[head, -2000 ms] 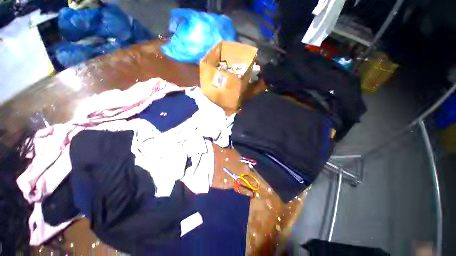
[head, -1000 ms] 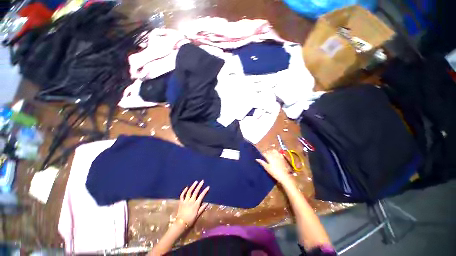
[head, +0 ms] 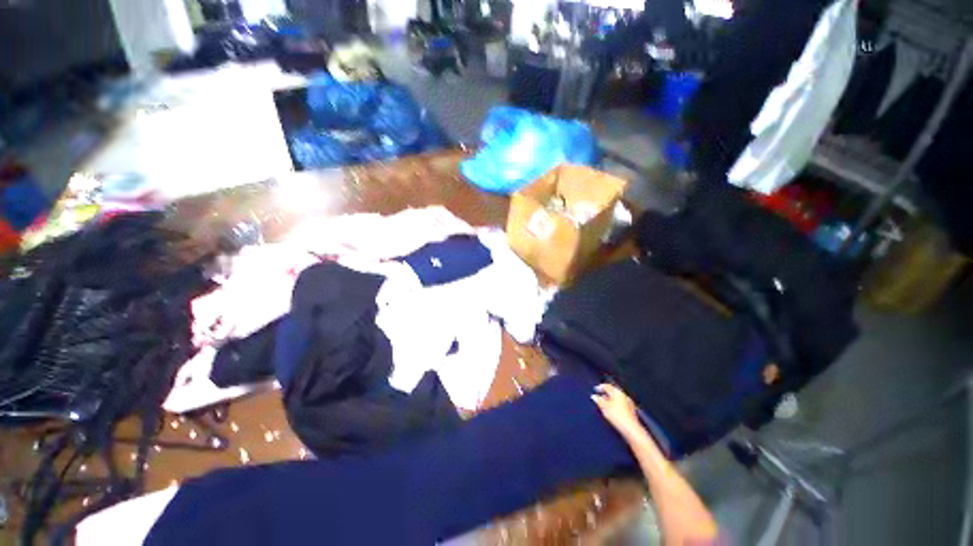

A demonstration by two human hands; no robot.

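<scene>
Navy trousers (head: 395, 491) lie stretched across the front of the table, their right end reaching the dark garment stack (head: 662, 352). My right hand (head: 624, 411) is at the upper right end of the navy trousers, its fingers closed on the cloth edge. My left hand is not in view. A pale garment (head: 123, 523) shows under the left end of the trousers. Black trousers (head: 336, 363) lie crumpled just behind, on a heap of white garments (head: 469, 331) and pale pink garments (head: 256, 277). The scissors are not visible.
An open cardboard box (head: 555, 235) stands behind the dark stack, with a blue plastic bag (head: 528, 149) behind it. Tangled black hangers (head: 96, 309) cover the left side. Metal tubes (head: 790, 491) stand right of the table.
The navy trousers now extend further right, over where the scissors lay. My right hand has moved with their end. My left hand has left the picture. The view has tilted up.
</scene>
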